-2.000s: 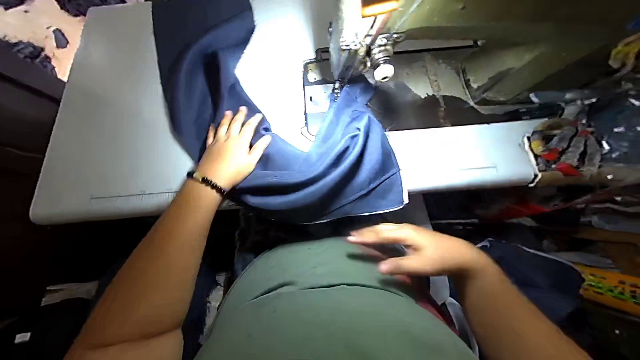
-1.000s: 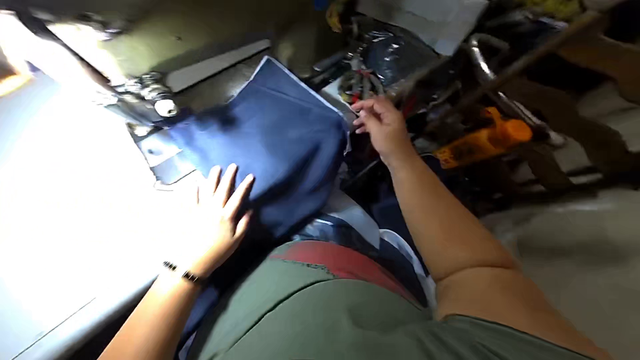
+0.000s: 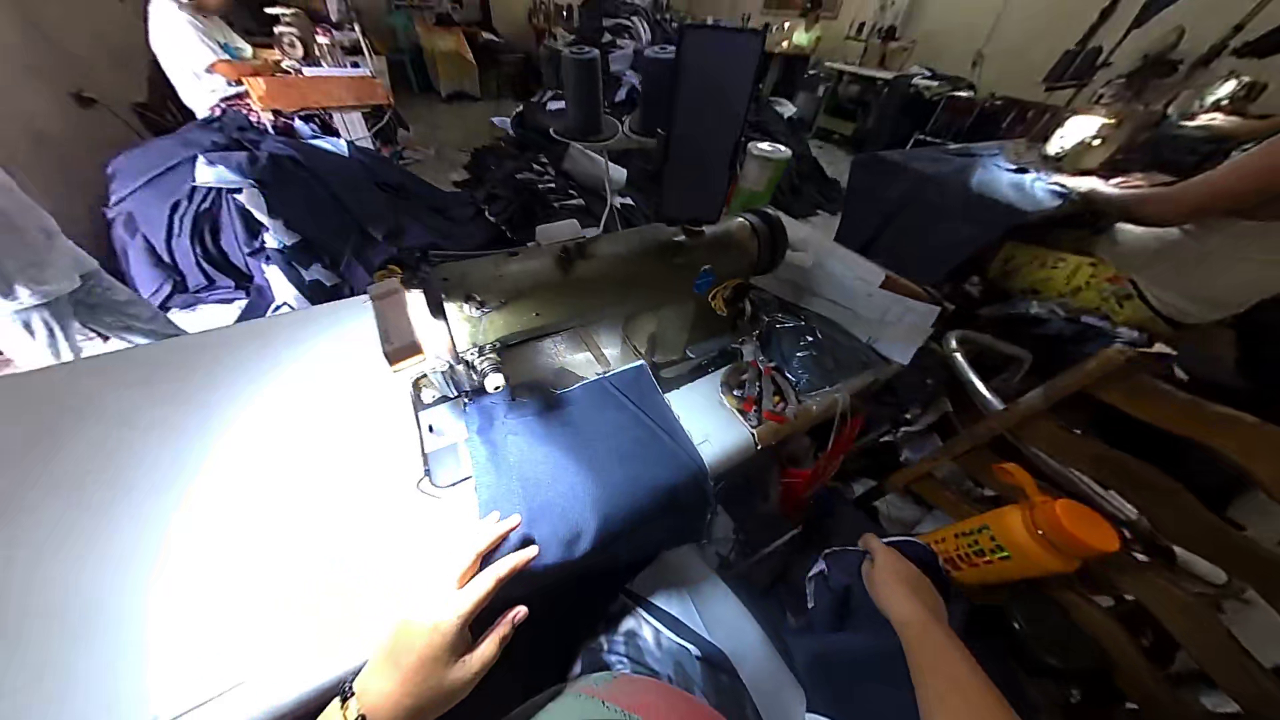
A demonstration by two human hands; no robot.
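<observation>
A navy fabric piece point(image 3: 590, 465) lies over the front edge of the sewing machine table point(image 3: 270, 500), one corner close to the needle area of the industrial sewing machine point(image 3: 600, 285). Fingers apart, my left hand point(image 3: 450, 620) rests at the fabric's lower left edge, its fingertips touching the cloth. Lower right, my right hand point(image 3: 900, 585) grips dark navy cloth point(image 3: 845, 620) with a pale edge, beside an orange bottle point(image 3: 1020, 540). Whether this cloth joins the piece on the table cannot be told.
Behind the machine stand thread cones point(image 3: 582, 90). A tray of small tools point(image 3: 760, 390) sits at the table's right end. Wooden slats point(image 3: 1150, 500) and a metal tube point(image 3: 985, 375) are at right. Other people work at machines at left and right; navy fabric heaps point(image 3: 290, 200) lie behind.
My right hand, empty two seconds ago, has moved right and down and now holds dark cloth. The navy fabric has shifted off the table's left part. The view has swung up over the room.
</observation>
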